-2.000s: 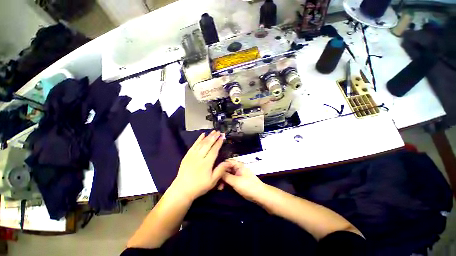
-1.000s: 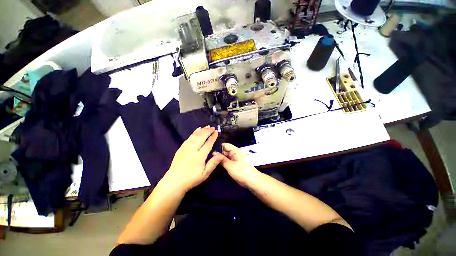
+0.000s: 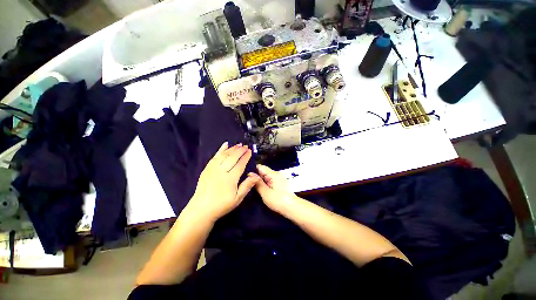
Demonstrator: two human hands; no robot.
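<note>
Dark navy-purple cloth [image 3: 170, 155] lies on the table left of the off-white overlock machine [image 3: 279, 88] and runs under my hands toward my lap. My left hand [image 3: 220, 181] lies flat on the cloth, fingertips close to the presser foot area [image 3: 254, 140]. My right hand [image 3: 273, 188] is just right of it at the table's front edge, fingers bent and pinching the cloth edge; its thumb side nearly meets my left thumb. The cloth between the fingers is mostly hidden.
A dark garment pile [image 3: 64, 158] drapes over the left table end. A large dark heap [image 3: 411, 222] lies below the table edge at right. Right of the machine are a yellowish slotted tray [image 3: 410, 111], a standing cone [image 3: 375, 57] and a lying cone [image 3: 461, 84].
More cloth now shows beside and behind the needle area on the left. Both hands stay near the presser foot, with small finger shifts. The view has shifted slightly.
</note>
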